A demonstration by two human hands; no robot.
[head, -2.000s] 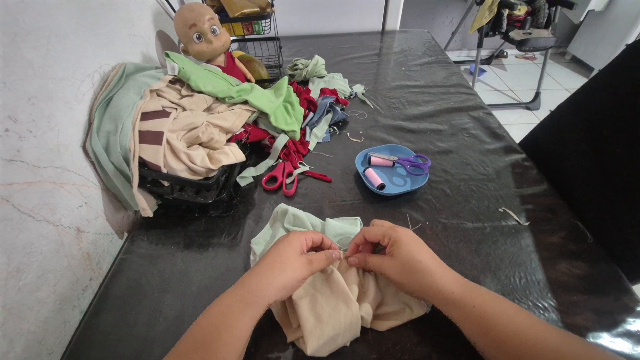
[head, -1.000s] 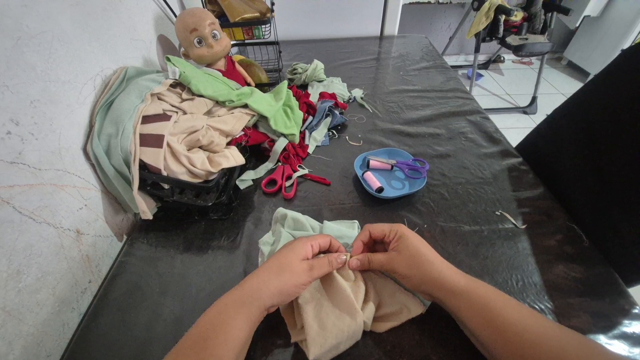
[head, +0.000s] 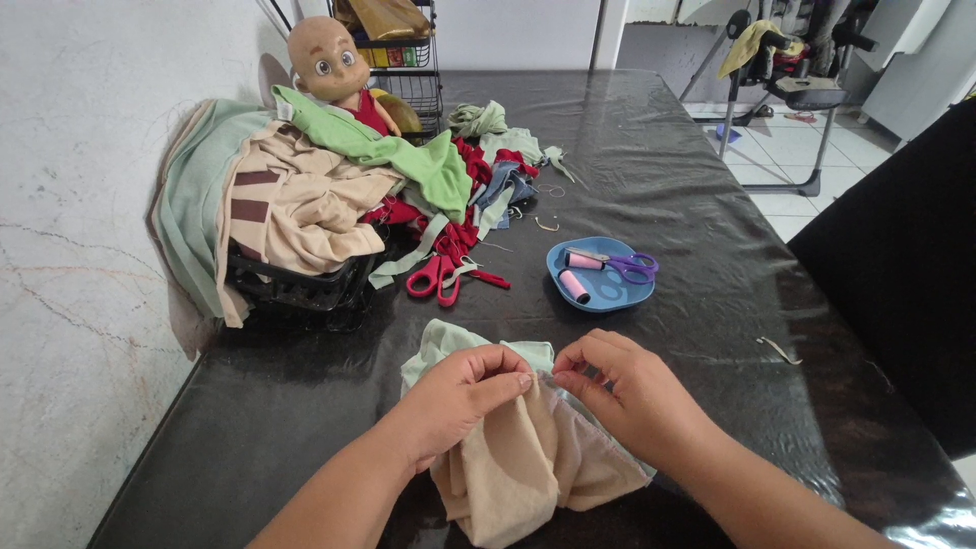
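Beige fabric [head: 515,476] joined with pale green fabric [head: 450,343] lies bunched on the table under both hands. My left hand [head: 476,393] pinches the beige cloth's edge between thumb and index finger. Just to its right, my right hand [head: 614,389] has its thumb and index finger close together at the seam; whether a needle or thread is between them is too small to tell. Beyond the hands, a blue plastic dish [head: 621,297] holds purple-handled scissors [head: 637,267] and pink thread spools [head: 574,285]. Red-handled scissors [head: 435,282] lie to the left of the dish.
A black plastic basket [head: 305,286] heaped with beige and green cloth stands against the left wall. Behind it are a doll [head: 328,65] and a wire rack [head: 412,84]. Fabric scraps [head: 496,171] spread beside the basket. A dark chair [head: 907,267] is at the right.
My right hand has moved slightly to the right, away from my left hand; their fingertips were together before. More of the seam shows between and below them.
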